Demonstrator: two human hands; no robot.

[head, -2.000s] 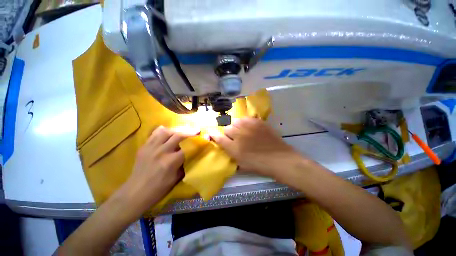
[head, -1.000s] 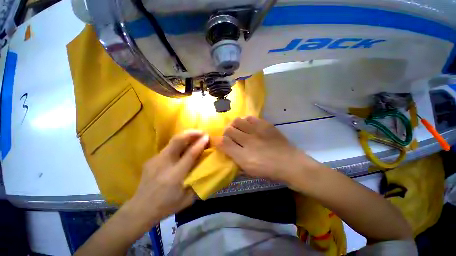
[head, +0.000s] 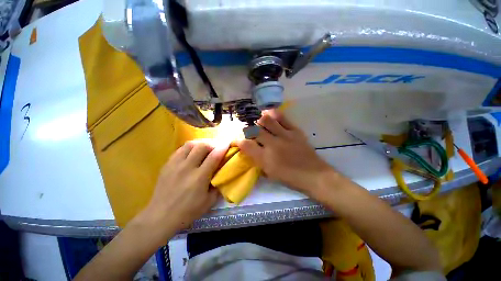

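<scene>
A yellow garment panel [head: 132, 175] with a slanted pocket flap [head: 129, 123] lies on the white table, its right part under the brightly lit needle area [head: 228, 123]. A folded yellow piece [head: 237, 176] sticks out towards me between my hands. My left hand [head: 184, 178] presses on the panel and pinches cloth just in front of the needle. My right hand [head: 283, 148] holds the cloth right of the presser area, with fingers beside the round white knob. Glare and my fingers hide the seam and the presser foot.
The white sewing machine head [head: 351, 55] spans the top. Scissors [head: 420, 170] with yellow and green handles and an orange stick [head: 471, 164] lie at the right. A ruler tape [head: 291, 213] runs along the front edge. Yellow bundles [head: 346, 249] hang below the edge.
The panel with its flap has shifted a little up and away from me. My right hand has moved up beside the needle area. The folded piece is more bunched than before.
</scene>
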